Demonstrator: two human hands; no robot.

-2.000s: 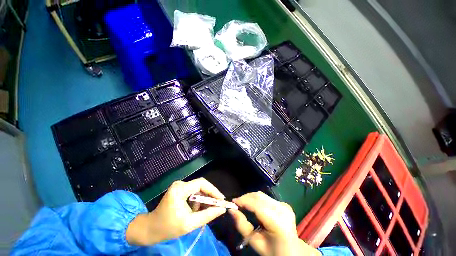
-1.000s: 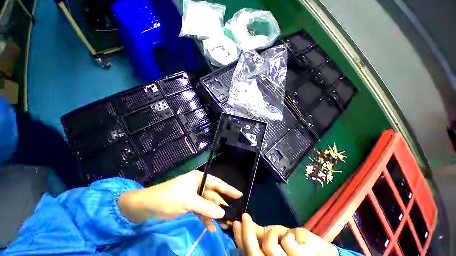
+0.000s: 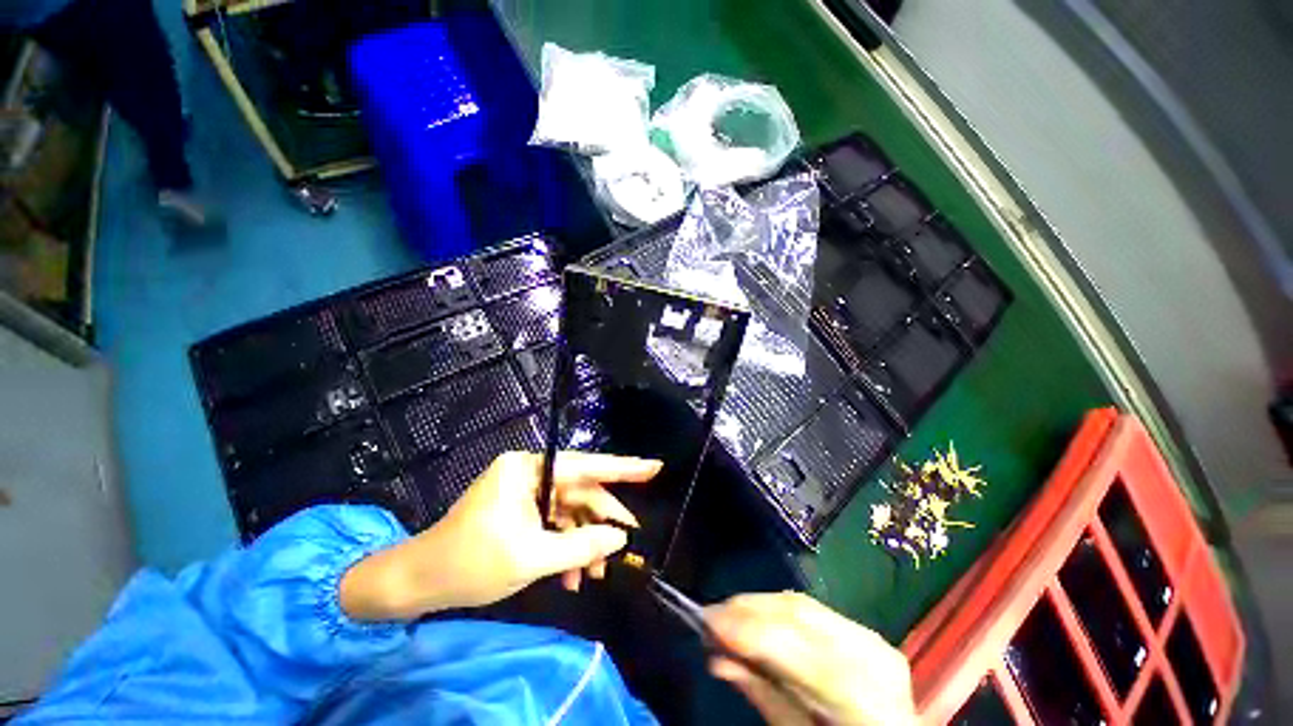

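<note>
My left hand (image 3: 513, 538) grips a thin black phone middle frame (image 3: 645, 333) by its lower left side. The frame is tilted upright, with cut-outs at its top end, and parts of the trays show through it. My right hand (image 3: 811, 655) holds tweezers (image 3: 684, 607). Their tip is at the frame's lower right corner, beside a small gold-coloured spot (image 3: 633, 560). Whether the tip touches the frame or pinches a part is too small to tell.
Black blister trays lie at left (image 3: 291, 372) and centre right (image 3: 929, 234). A clear bag (image 3: 777, 263) lies on the right one. White bags (image 3: 593, 97) and a white roll (image 3: 641, 185) are behind. Slivers (image 3: 925, 505) and a red-orange tray (image 3: 1134, 454) are right; a person's legs (image 3: 142, 107) upper left.
The frame was turned edge-on between both hands, then raised face-on, and is now more upright and slightly left. My right hand has drawn back from its lower end, and the tweezers now point at it.
</note>
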